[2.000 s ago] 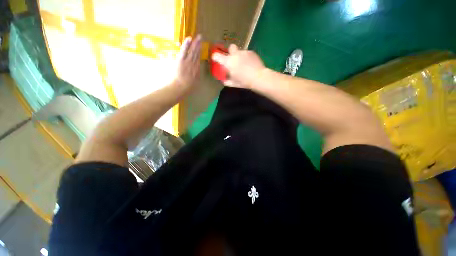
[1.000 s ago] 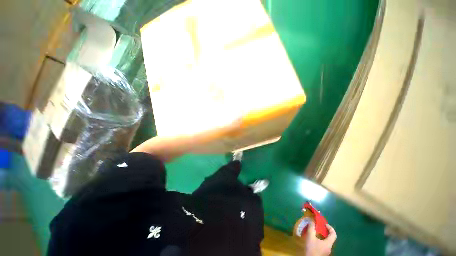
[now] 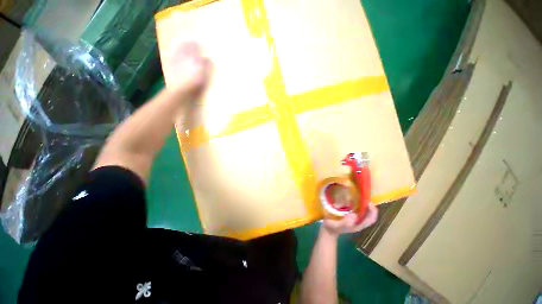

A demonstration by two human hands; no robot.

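A large brown shipping carton (image 3: 238,178) is in front of me, its upper face crossed by yellow-orange tape strips and its edges taped. My left hand (image 3: 191,66) is over the upper left of this face, blurred, with nothing seen in it; whether it touches the face is unclear. My right hand (image 3: 350,221) grips the red tape gun (image 3: 361,181) at the carton's near right edge. A roll of packing tape (image 3: 337,197) with a white and red core sits in the tape gun.
Flattened cartons (image 3: 469,196) are stacked on the right, close to the carton's right corner. Crumpled clear plastic wrap (image 3: 65,127) covers brown goods at the left. Green wrapped bales (image 3: 122,41) lie at the upper left. The green floor (image 3: 404,53) shows between carton and stack.
The carton's taped face now fills the middle of the view. My left hand has moved from its near edge to the upper left. My right hand has brought the tape gun up to the carton.
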